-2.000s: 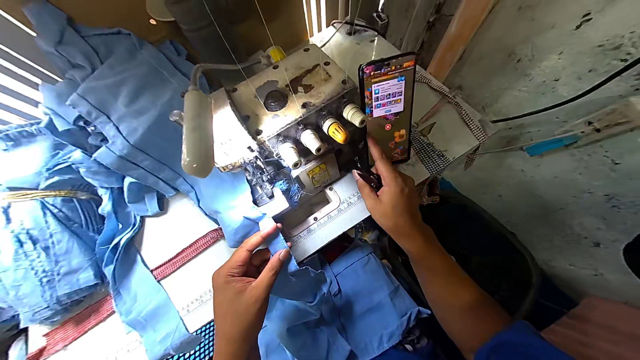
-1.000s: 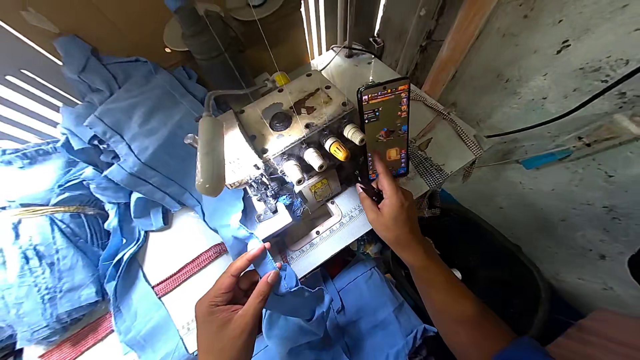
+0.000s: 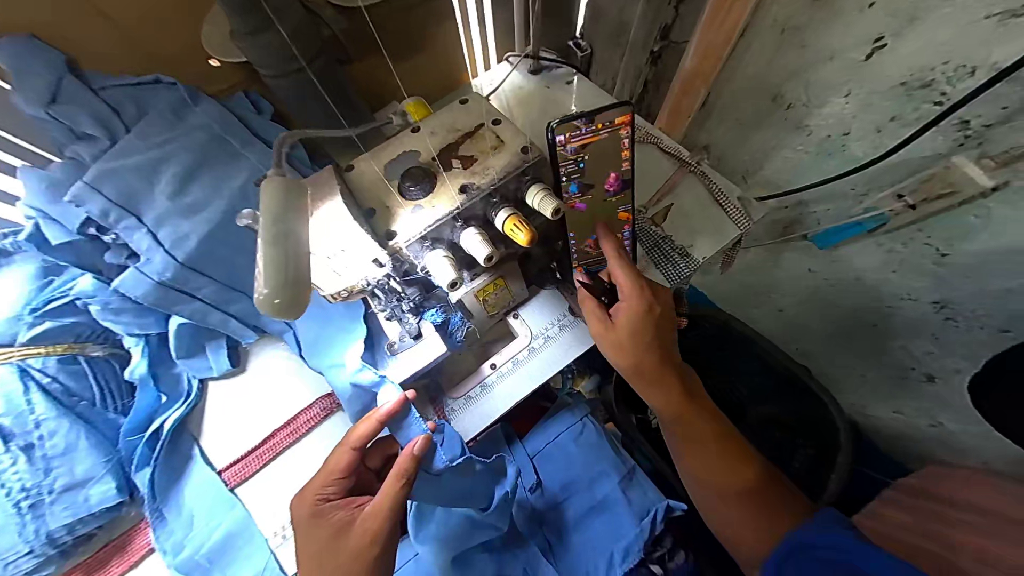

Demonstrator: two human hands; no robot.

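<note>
My left hand (image 3: 360, 480) pinches the edge of a light blue fabric piece (image 3: 472, 480) just in front of the presser foot of an overlock sewing machine (image 3: 448, 176). My right hand (image 3: 636, 320) is at a smartphone (image 3: 596, 184) that stands upright against the machine's right side. Its index finger lies over the lower part of the lit screen. A small dark object (image 3: 596, 290) sits between that hand's thumb and fingers; what it is cannot be told. Blue thread scraps (image 3: 448, 320) cling beside the needle area.
More blue fabric (image 3: 160, 192) is heaped to the left, with a tied blue bundle (image 3: 56, 416) below it. A grey lamp (image 3: 283, 248) hangs at the machine's left. Checked cloth strips (image 3: 672, 252) lie behind the phone. A black tub (image 3: 824, 408) stands at the right, near a stained wall.
The picture on the phone screen has changed. My right index finger has shifted over the screen, while my left hand stays at the fabric edge.
</note>
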